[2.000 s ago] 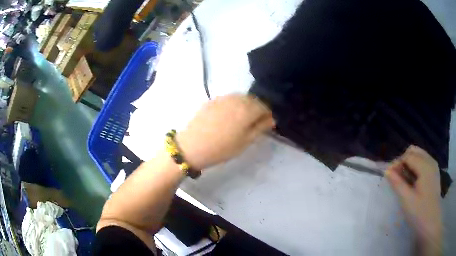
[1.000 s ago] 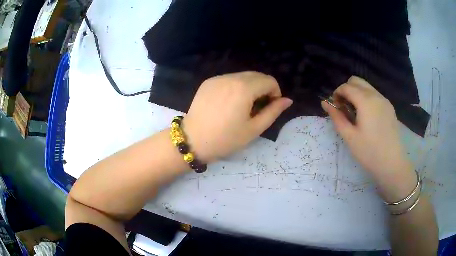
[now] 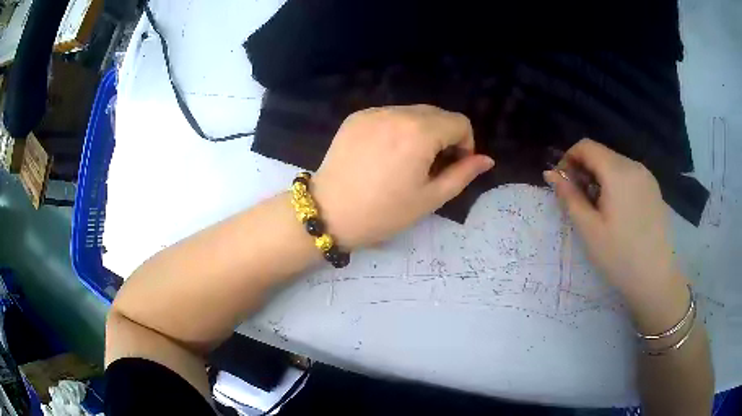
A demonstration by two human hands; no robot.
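Note:
A black cut garment panel (image 3: 488,65) lies in layers over the upper middle of the table, its curved lower edge between my hands. My left hand (image 3: 407,166) is at the panel's lower edge, thumb and fingertips pinched together near the dark cloth; what they hold cannot be made out. My right hand (image 3: 610,195) is curled around small silver thread snips (image 3: 561,172), their tips at the panel's edge. A thin black strip, likely fusible tape (image 3: 185,110), trails down the left of the table to the panel.
The white table cover (image 3: 390,317) has thin red and dark guide marks (image 3: 716,171). A blue perforated plastic basket (image 3: 96,195) is at the left table edge. A long dark padded shape (image 3: 32,73) is at upper left. White and dark items (image 3: 256,382) show below the table's front edge.
The view has swung toward the panel. My left hand has come to the panel's curved edge, and my right hand now shows the snips. Over the last second both hands barely move.

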